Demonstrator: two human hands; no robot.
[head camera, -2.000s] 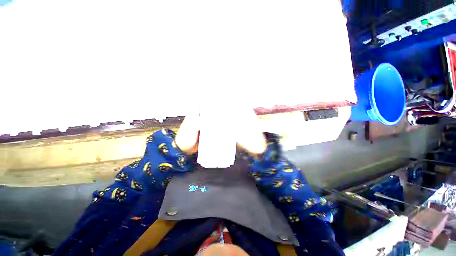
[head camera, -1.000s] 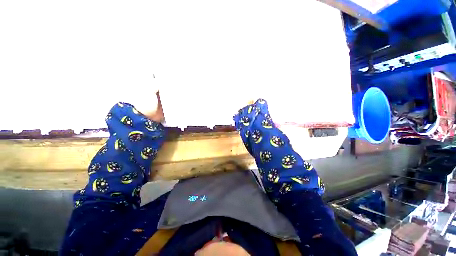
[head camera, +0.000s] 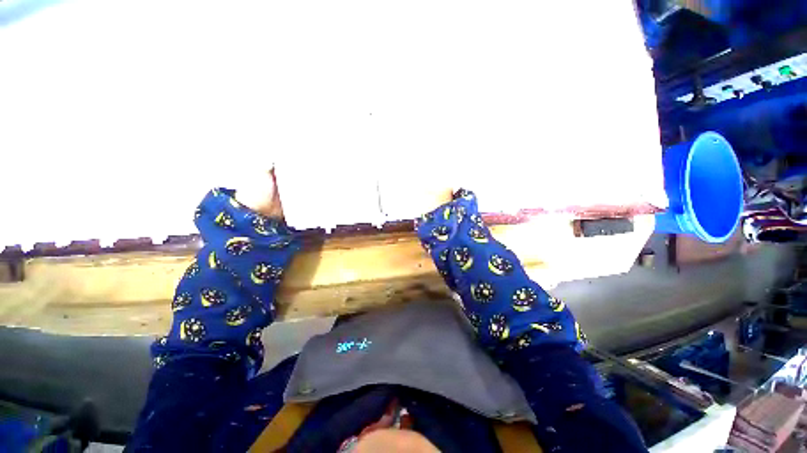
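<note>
The large white work board (head camera: 159, 115) fills the upper view in glare, with a ragged maroon front edge. My left hand (head camera: 262, 191) lies over its front edge at centre left. Only a part near the wrist shows, and the fingers are lost in the glare. My right hand (head camera: 442, 196) is over the front edge at centre right, almost wholly washed out past the cuff. Faint dark lines between the hands suggest edges of a pale cut piece (head camera: 329, 199) on the board. Whether either hand holds it cannot be seen.
The yellow-tan wooden bed edge (head camera: 354, 267) runs in front of me under my forearms. A round blue bin (head camera: 713, 188) stands beyond the board's right end. A control panel (head camera: 743, 87) with knobs is at the upper right. Maroon-brown stacked pieces (head camera: 764, 423) are at the lower right.
Two seconds ago, both hands held a pale piece close to my apron. Now they are apart over the board. Since one second ago they have barely moved; the view has shifted slightly.
</note>
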